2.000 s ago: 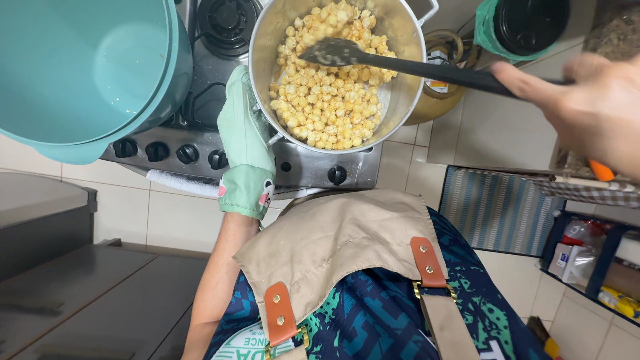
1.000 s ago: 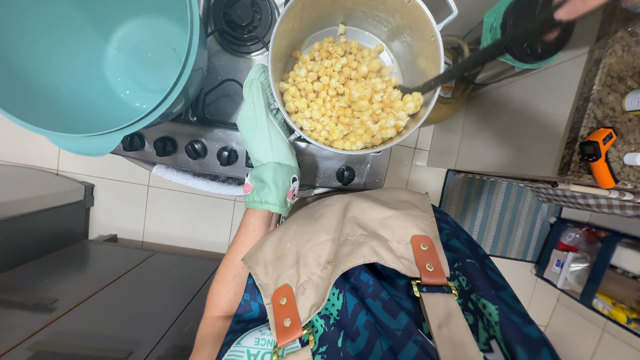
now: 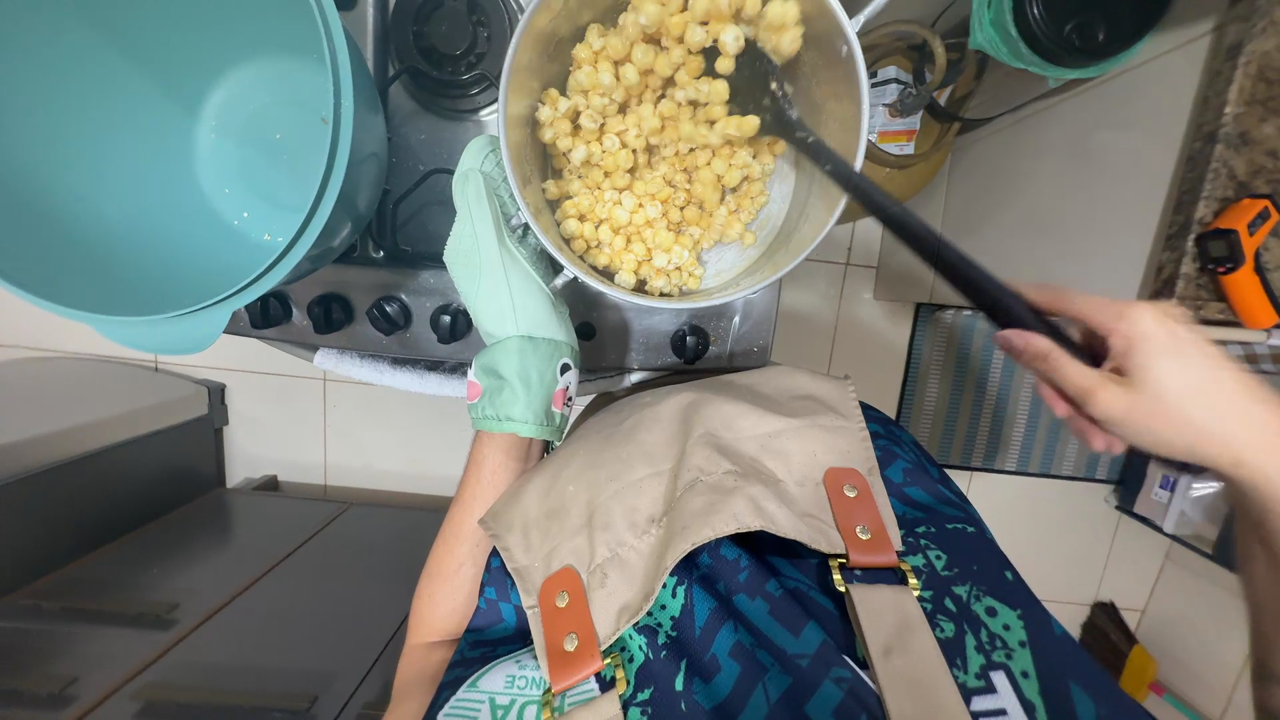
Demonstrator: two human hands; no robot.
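Yellow-coated popcorn (image 3: 650, 150) lies in a deep aluminium pot (image 3: 845, 120) on the stove. My left hand (image 3: 510, 270), inside a mint-green oven mitt, is against the pot's left side by its handle; the mitt hides how the fingers sit. My right hand (image 3: 1120, 370) grips the handle of a black spoon or spatula (image 3: 930, 240). The tool's head is in the pot among the popcorn, partly covered by it, and some pieces above it are blurred.
A large teal tub (image 3: 170, 150) covers the stove's left part. Black knobs (image 3: 390, 315) line the stove's front (image 3: 640, 335). An orange infrared thermometer (image 3: 1240, 260) lies on the granite counter at right. A gas cylinder (image 3: 905, 170) with a hose stands right of the stove.
My right hand has come down and into fuller view, with the black tool still held. The tool's head has moved from the pot's right side into the popcorn. The mitt stays at the pot.
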